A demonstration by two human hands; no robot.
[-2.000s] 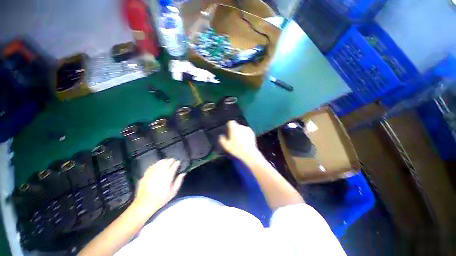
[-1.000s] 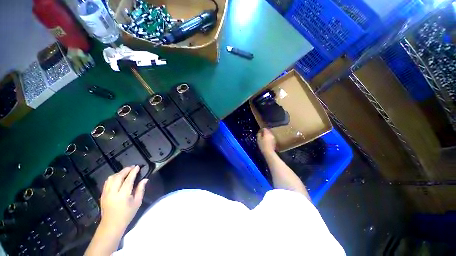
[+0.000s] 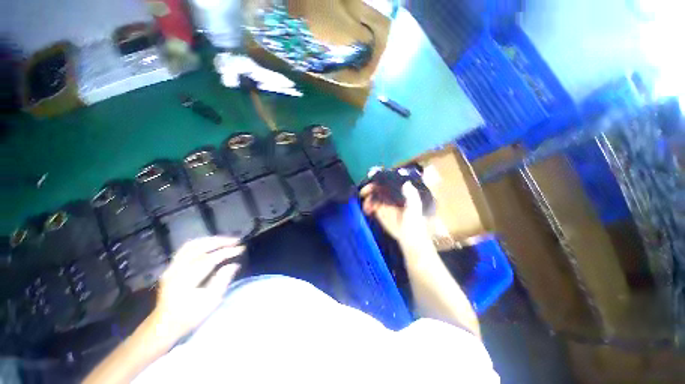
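Observation:
A row of long black lock panels (image 3: 206, 187) lies side by side on the green bench, each with a brass-coloured ring at its far end. My left hand (image 3: 197, 271) is at the near edge of the row, near the lower end of a panel; blur hides whether its fingers hold anything. My right hand (image 3: 398, 210) is at the left side of the low open carton (image 3: 460, 196), with its fingers on black covers (image 3: 392, 184). The frame is blurred, so how many covers it holds cannot be told.
At the bench back are a carton (image 3: 353, 88) with teal and silver parts, a white trigger tool (image 3: 251, 75), small parts boxes (image 3: 120, 75), a red bottle (image 3: 173, 24) and a clear bottle. A black pen-like tool (image 3: 393, 106) lies right. Blue crates (image 3: 518, 90) and wire racks stand right.
My right hand has moved from the carton's near edge up to its left side, onto black covers. My left hand stays near the row's near edge. The view has shifted and tilted.

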